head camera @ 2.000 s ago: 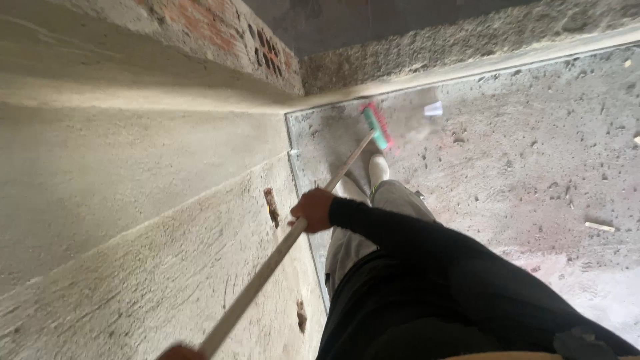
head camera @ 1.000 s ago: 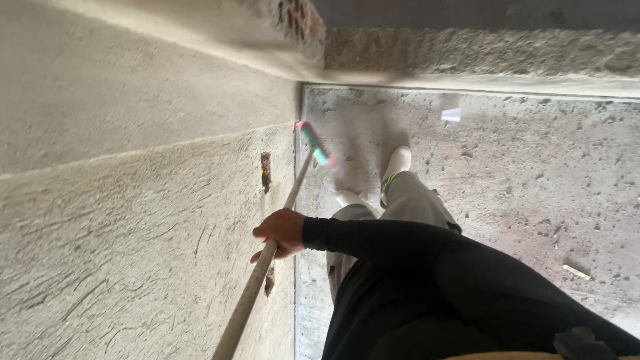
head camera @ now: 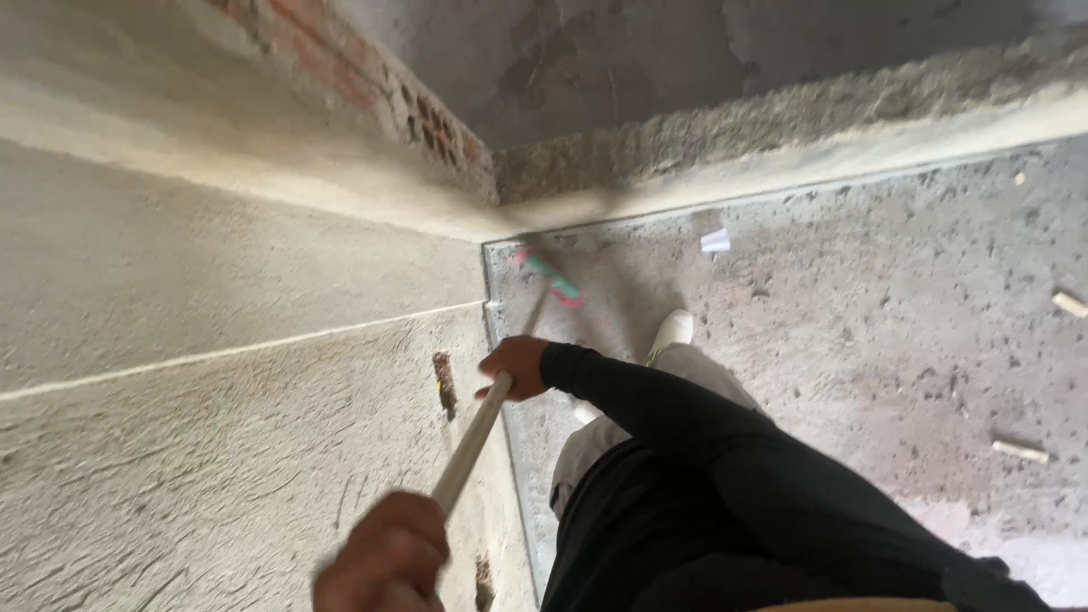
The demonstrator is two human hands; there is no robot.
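A broom with a green and pink head (head camera: 551, 279) and a long pale handle (head camera: 476, 442) reaches down to the concrete floor, its blurred head close to the wall corner. Around the middle of the handle is my right hand (head camera: 516, 368), in a black sleeve. My left hand (head camera: 387, 552), blurred at the lower left, grips the handle's upper end. One of my white shoes (head camera: 673, 330) stands to the right of the broom head; the other is partly hidden behind my right forearm.
A rough plastered wall (head camera: 255, 459) rises at the left, with broken recesses (head camera: 444, 385). A low ledge (head camera: 765, 127) borders the floor at the top. A white cup-like piece (head camera: 716, 240) and small pale scraps (head camera: 1020, 450) lie on the floor.
Two seconds ago the broom head was farther right of the corner; one second ago it was beside the left wall. Now it is closer to the corner. My left hand has come into view.
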